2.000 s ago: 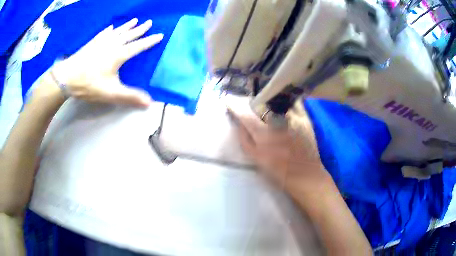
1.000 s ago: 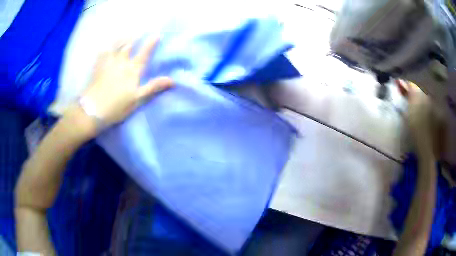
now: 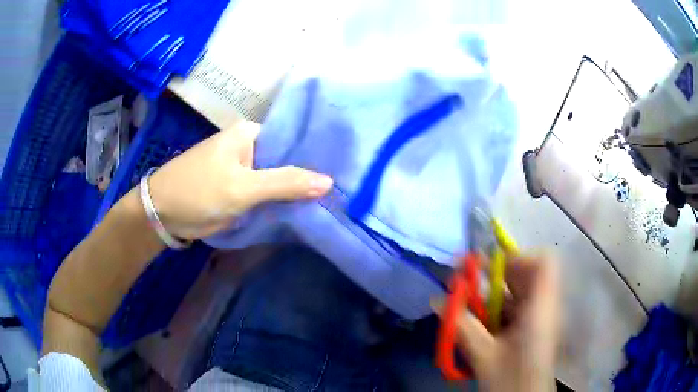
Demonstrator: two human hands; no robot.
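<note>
A garment panel [image 3: 413, 168], pale blue-grey with a brighter blue narrow strip [image 3: 402, 153] showing on it, hangs over the table's front edge above the lap. My left hand [image 3: 237, 187] holds the panel at its left side, thumb on top and fingers hidden under the cloth. My right hand [image 3: 513, 321], blurred, holds scissors [image 3: 463, 306] with one red and one yellow handle loop. The blades point up at the panel's lower right edge and are partly lost in blur; I cannot tell whether they are cutting.
The sewing machine head [image 3: 664, 130] stands at the right edge over its bed [image 3: 585, 161]. A stack of blue cut pieces [image 3: 145, 38] lies upper left. Blue mesh baskets [image 3: 38, 161] sit below the table's left side. Bunched blue pieces [image 3: 660, 356] lie lower right.
The view has shifted, with the machine now further right. My right hand has come from beside the machine to the panel and now holds scissors. My left hand now grips the panel, which is raised and folded.
</note>
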